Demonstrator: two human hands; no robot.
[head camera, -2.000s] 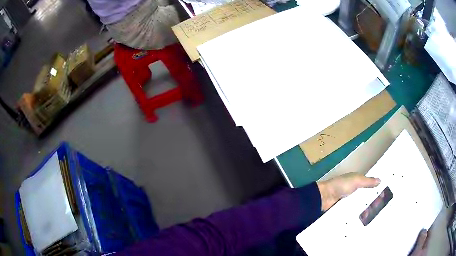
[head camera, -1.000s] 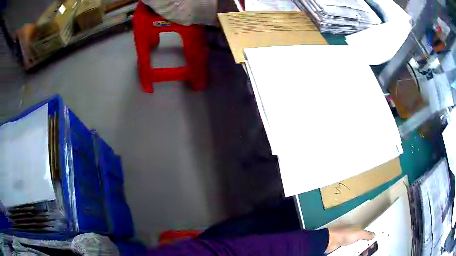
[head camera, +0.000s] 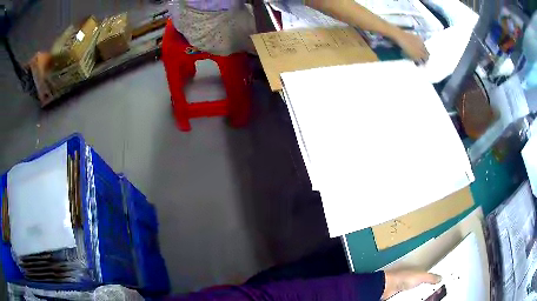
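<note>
The metal panel (head camera: 465, 270) looks white in the glare and lies at the bottom right, cut off by the picture's lower edge. Part of its dark cutout shows. My left hand (head camera: 412, 279) is at the panel's left edge, a finger or thumb stretched over its face; its other fingers are hidden. My right hand is out of the picture. A stack of white protective sheets (head camera: 377, 141) lies on the bench beyond, over brown cardboard pieces (head camera: 318, 50).
Another person's arm (head camera: 377, 23) reaches over the bench behind the white stack. A red stool (head camera: 206, 109) stands on the floor. A blue crate (head camera: 112, 217) with upright panels is at left. Newspapers (head camera: 515, 235) lie at the right edge.
The view has swung right and down, then slightly back. The panel and my left hand now sit lower, and my right hand has left the picture. Another person's arm has come in.
</note>
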